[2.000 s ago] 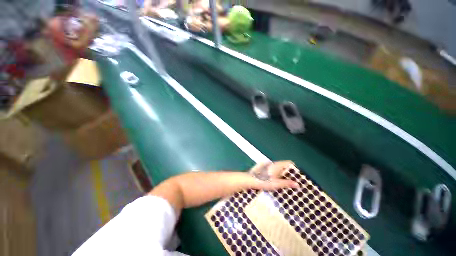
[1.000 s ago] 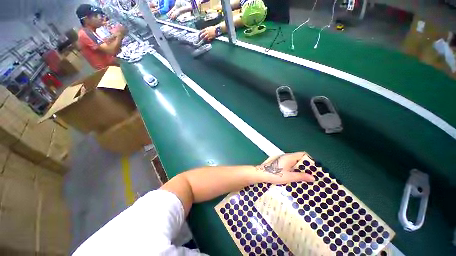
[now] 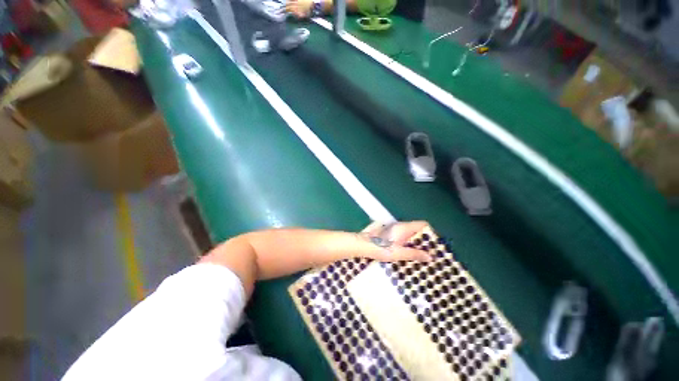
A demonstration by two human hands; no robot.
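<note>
My left hand (image 3: 398, 242) grips the top edge of a cream sheet of black adhesive dots (image 3: 454, 305), thumb on top. A second dotted sheet (image 3: 339, 312) lies under it to the left. A bare pale strip (image 3: 398, 320) runs down the middle. The sheets rest across the white dividing strip. Grey plastic housings lie on the green belt: one (image 3: 420, 158) and another (image 3: 472, 187) beyond the sheet, one (image 3: 566, 321) to its right, and blurred ones (image 3: 635, 350) at the lower right. My right hand is not in view.
A small pale part (image 3: 187, 66) lies on the near green surface (image 3: 231, 156). A metal post (image 3: 229, 33) stands on the dividing strip. Open cardboard cartons (image 3: 89, 97) stand at the left. Another person's hand (image 3: 301, 8) and a green fan (image 3: 374, 22) are at the top.
The view has shifted and blurred. More housings show at the lower right, and more lie near the other person's hand. My left hand keeps its hold on the sheet.
</note>
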